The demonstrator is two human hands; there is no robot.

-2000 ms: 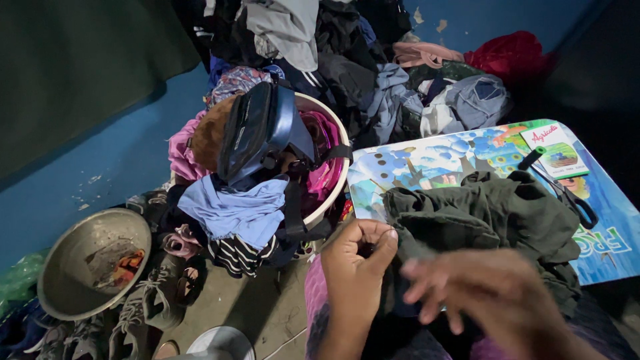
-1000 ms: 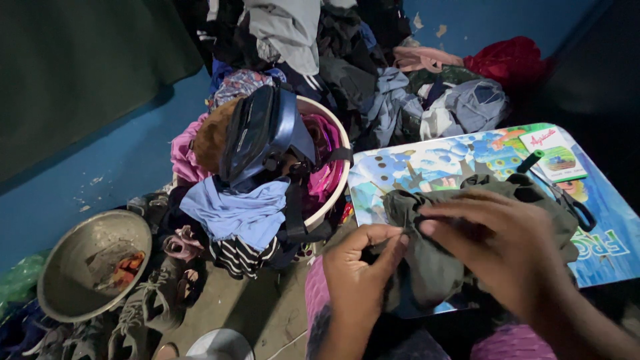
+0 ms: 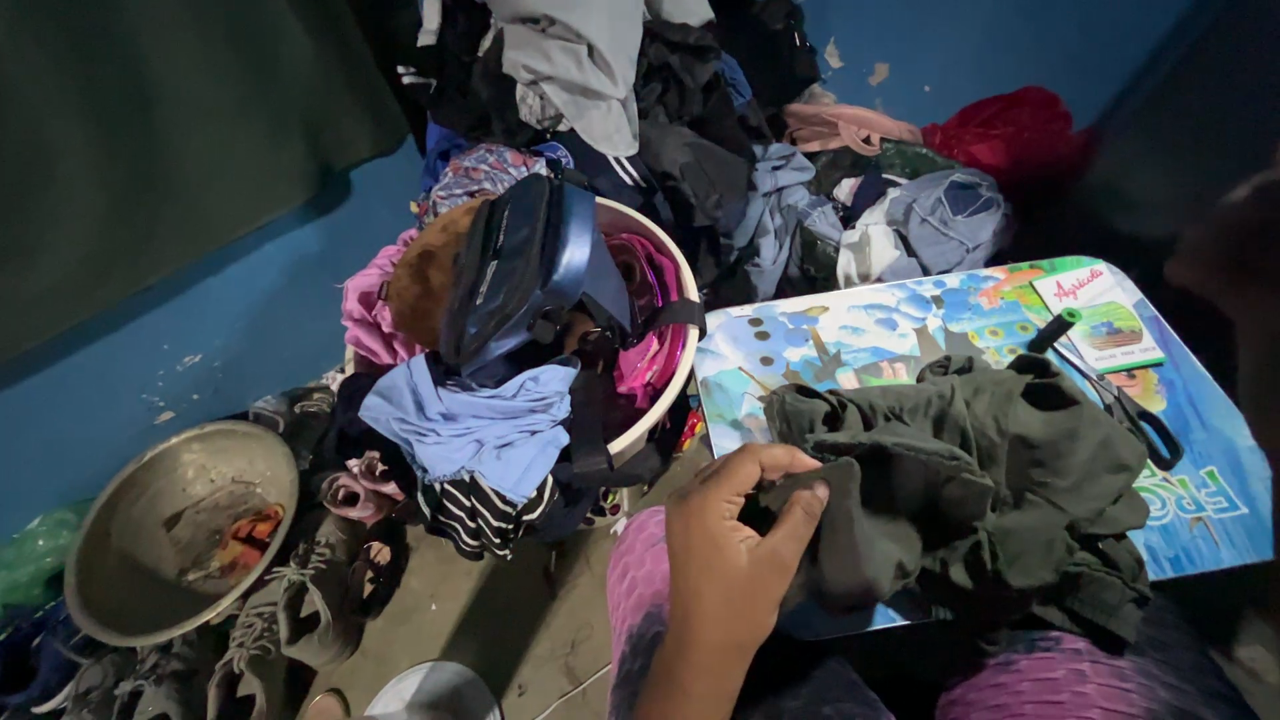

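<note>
A crumpled dark olive-green cloth garment lies on a small printed table over my lap. My left hand pinches the garment's left edge between thumb and fingertips. My right hand is not clearly in view; a dim, blurred shape at the far right edge cannot be made out. Beyond the garment, on the table, are black-handled scissors, partly covered by the cloth, a green-and-black spool or tube, and a flat printed packet of needles.
Left of the table stands a white tub heaped with clothes, a blue-black headset-like case on top. Clothes are piled against the blue wall. A metal basin and several shoes sit at left; a round white lid or container is below.
My right hand was at the garment beside my left hand one second ago and has moved away from it. My left hand still pinches the cloth.
</note>
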